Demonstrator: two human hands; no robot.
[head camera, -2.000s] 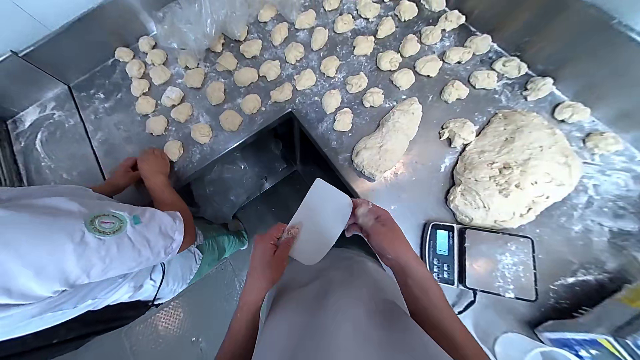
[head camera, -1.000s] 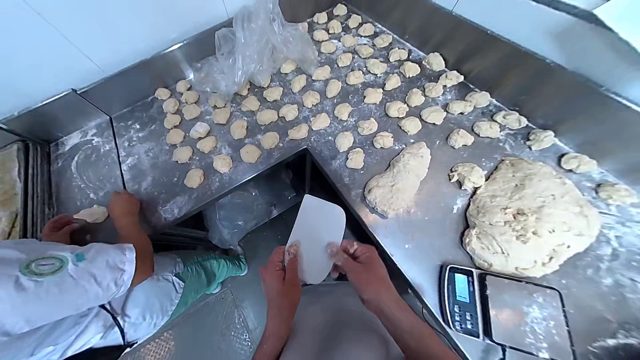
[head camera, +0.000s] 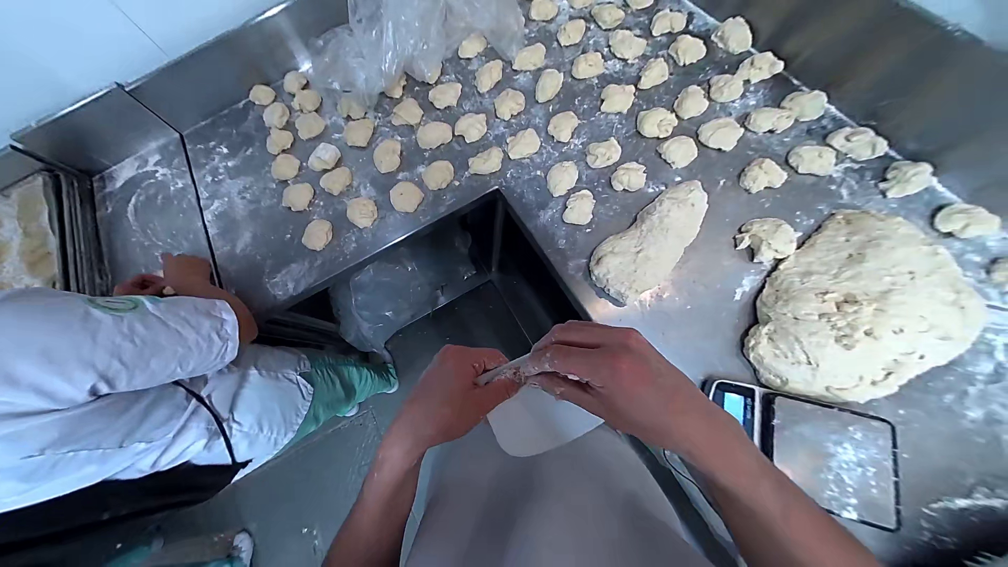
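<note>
A white dough scraper (head camera: 543, 421) is held between both my hands in front of my body, its broad face hanging below the fingers. My left hand (head camera: 465, 394) grips one end, and my right hand (head camera: 598, 370) pinches the other end with floury, doughy fingers. Beyond the right hand lies an elongated piece of dough (head camera: 650, 242) on the steel worktop. A large mound of dough (head camera: 866, 307) rests farther right, touching a small dough lump (head camera: 766, 239). Close below the mound stands a digital scale (head camera: 835, 461) with a flour-dusted plate.
Many small dough pieces (head camera: 563, 126) cover the floured steel worktop (head camera: 236, 220). Clear plastic sheeting (head camera: 394, 47) lies at the back. An open corner recess (head camera: 472, 315) is in front of me. At left, a co-worker's hands (head camera: 185, 276) are over the counter, beside stacked trays (head camera: 71, 228).
The scraper, upright one second ago, is now tilted, with both my hands along its upper edge. Two seconds ago my hands were farther apart on it. The view has shifted.
</note>
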